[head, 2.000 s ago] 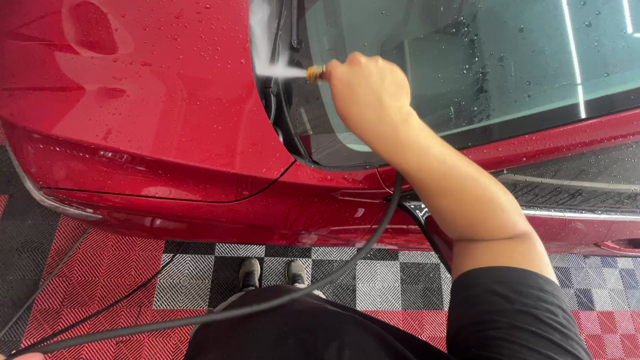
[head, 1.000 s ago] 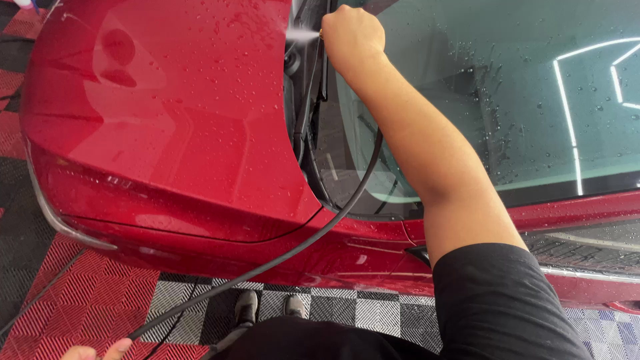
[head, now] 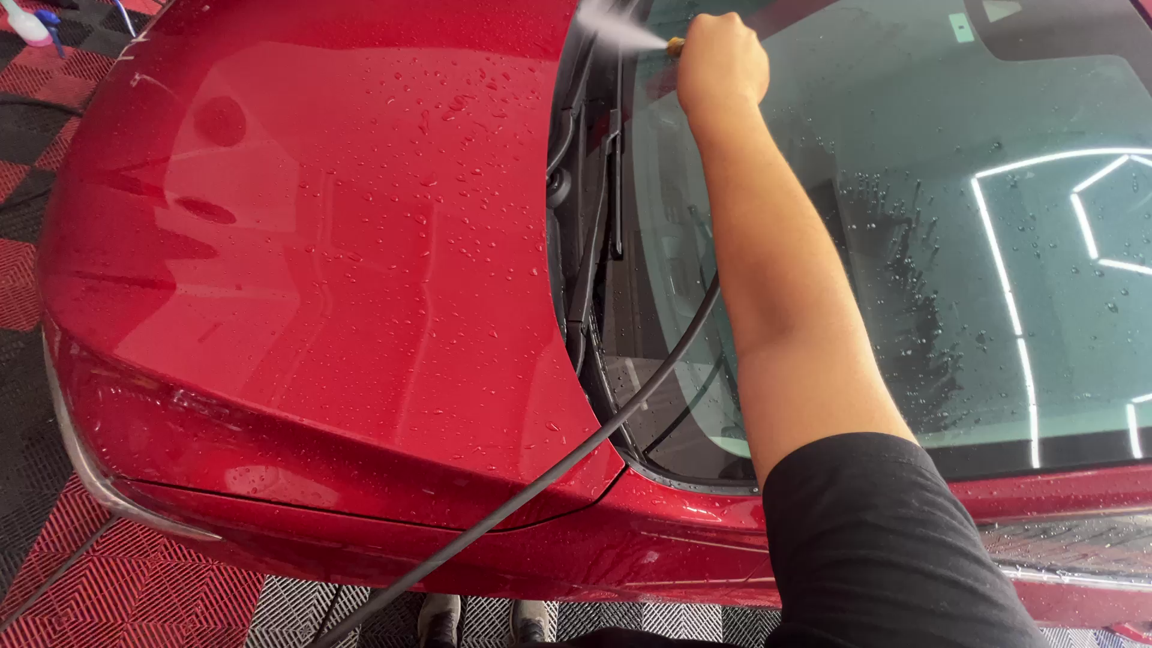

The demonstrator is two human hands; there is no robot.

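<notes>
My right hand (head: 724, 63) is closed around a spray nozzle (head: 675, 46) with a brass-coloured tip, over the windshield (head: 900, 117) near its lower edge. A white mist (head: 616, 25) shoots left from the tip, toward the gap by the wiper arm (head: 589, 243). A black hose (head: 540, 481) hangs from behind my forearm and runs down left across the fender to the bottom edge. My left hand is out of view. Water drops dot the red hood (head: 387, 252) and the glass.
At the upper left, a spray bottle (head: 27, 25) is on the red and black floor tiles (head: 54, 72). A thin cable or hose (head: 63, 571) lies on the floor at lower left. My shoes (head: 441, 619) show below the car's side (head: 666, 540).
My right hand has moved farther across the windshield, away from my body, with the mist still coming out. The left hand, at the lower left edge before, has gone out of view.
</notes>
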